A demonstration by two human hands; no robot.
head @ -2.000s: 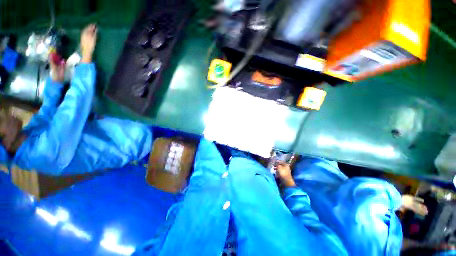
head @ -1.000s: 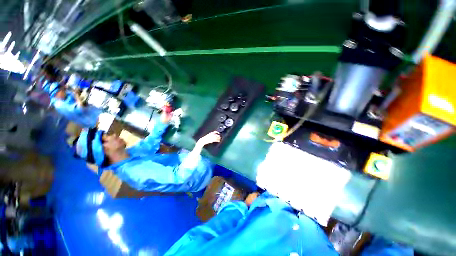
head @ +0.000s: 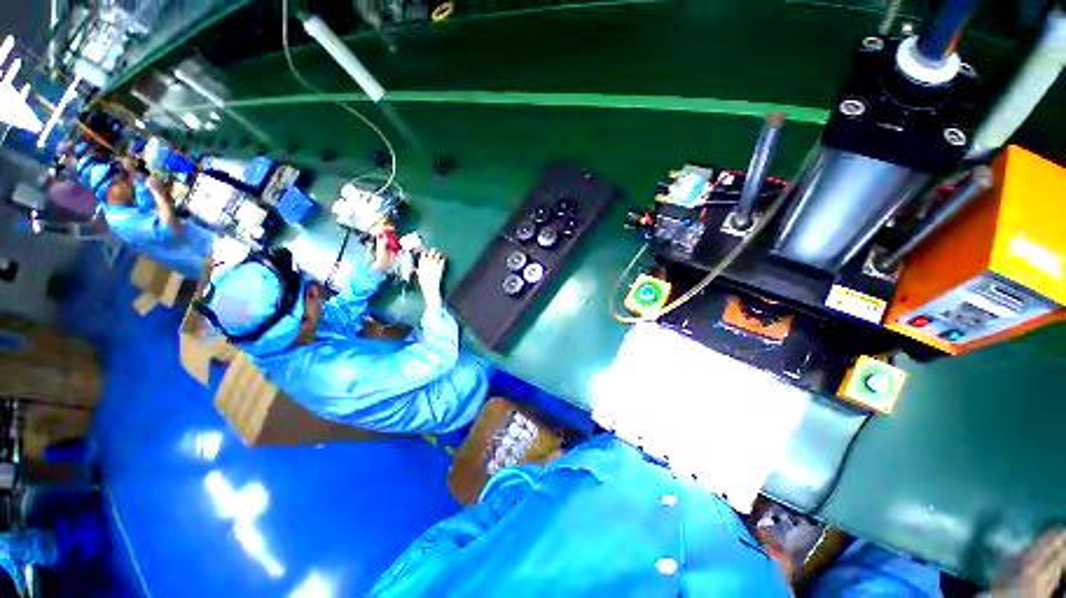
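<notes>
Neither of my hands can be seen; my blue sleeve and smock [head: 608, 514] fill the bottom centre. In front of me lies an overexposed white sheet or tray [head: 701, 409], with small dark marks along its near edge. Behind it stands the pneumatic press with a silver cylinder [head: 851, 204] and an orange-brown nest [head: 758, 318]. A green button on a yellow box [head: 648, 297] is left of the nest; another yellow button box [head: 873, 384] is right. A black tray [head: 497, 306] at left holds several round black components, one with a pale face.
An orange control box [head: 994, 263] stands right of the press. A worker in blue [head: 351, 374] sits at left, hands on the bench. A carton with a silvery bag [head: 509, 444] is below the bench edge; another open carton [head: 795, 532] is at my right. A blurred hand [head: 1035, 570] is bottom right.
The view has swung left and then steadied. My left hand, seen near the carton a second ago, is out of sight. The left worker's hand has moved off the black tray.
</notes>
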